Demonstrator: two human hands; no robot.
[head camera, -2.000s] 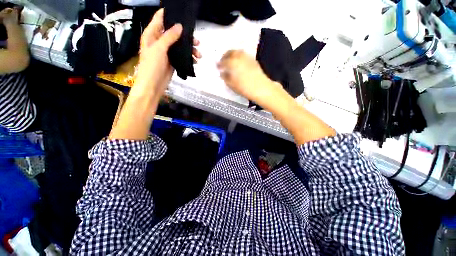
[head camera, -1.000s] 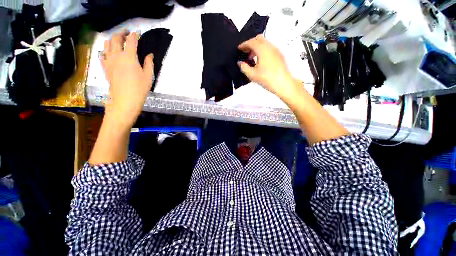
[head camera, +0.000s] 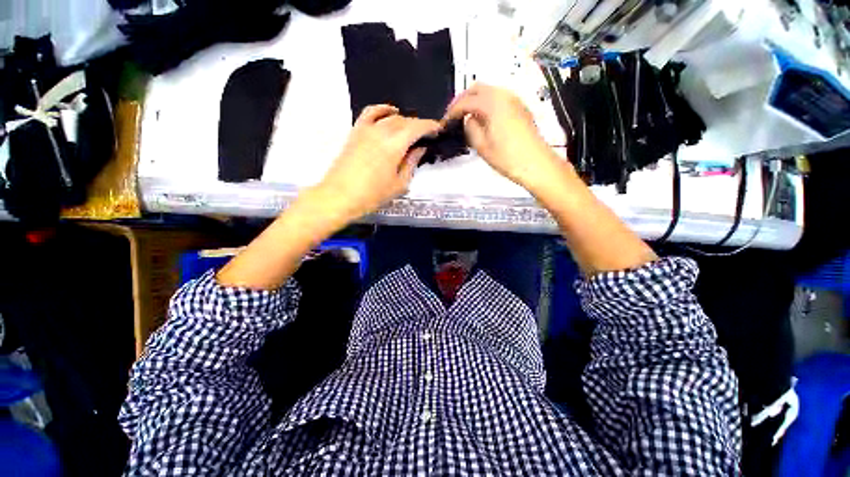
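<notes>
Black fabric pieces (head camera: 396, 76) lie on the white table in front of me, two stacks side by side and partly overlapping. My left hand (head camera: 380, 154) and my right hand (head camera: 489, 121) meet at their lower end, fingers pinching the near edge of the black fabric. The exact layers between the fingertips are hidden. A separate curved black piece (head camera: 250, 119) lies flat to the left, untouched.
A zipper bunch (head camera: 620, 116) hangs at the right below the sewing machine (head camera: 596, 33). A tied bundle (head camera: 56, 140) with a white strip is at far left. Larger black panels (head camera: 200, 33) lie at the back left. The table edge (head camera: 466, 212) runs in front.
My left hand has left the curved piece and moved right to join my right hand. The black pieces on the right, crossed before, now lie more side by side. The view has turned.
</notes>
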